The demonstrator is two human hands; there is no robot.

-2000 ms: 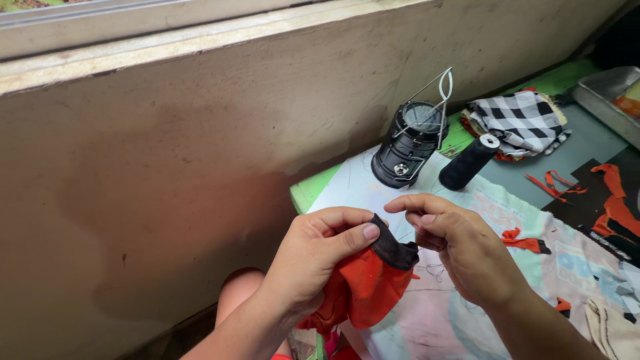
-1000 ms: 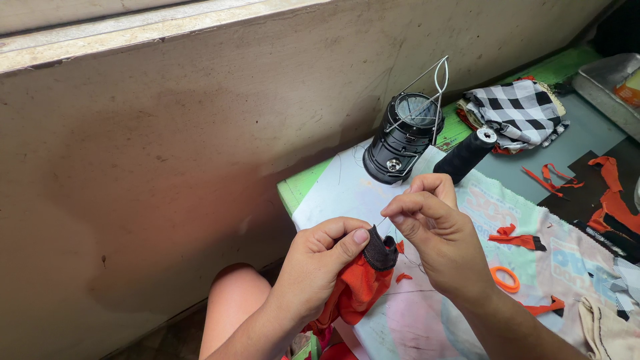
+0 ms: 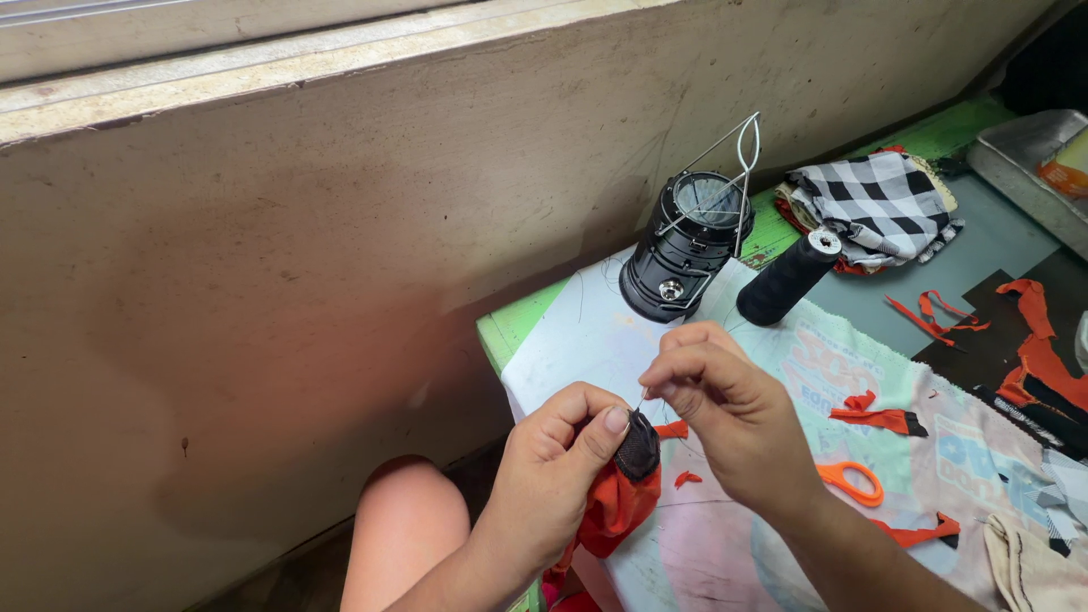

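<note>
My left hand (image 3: 565,463) pinches the black edge of an orange-red fabric piece (image 3: 619,501) between thumb and index finger. Just right of it, my right hand (image 3: 735,408) holds a thin needle (image 3: 642,398) in its fingertips, close to the black fabric. A dark thread runs near these fingers, only partly visible. Beyond the hands, a black cone of thread (image 3: 786,279) stands on the cloth-covered table, beside a black camping lantern (image 3: 687,246) with raised wire handles. The orange handle of scissors (image 3: 852,483) shows behind my right wrist.
Orange and black fabric scraps (image 3: 875,416) lie on the printed cloth (image 3: 901,365). Folded black-and-white checked fabric (image 3: 875,204) sits farther back, near a metal tray (image 3: 1028,170). A wall (image 3: 297,280) rises along the left, beside the green table edge (image 3: 518,327). A bare knee shows below.
My right hand, near the lantern's base two seconds ago with index finger extended, now has its fingertips pinched around the needle beside the black edge. My left hand still grips the fabric.
</note>
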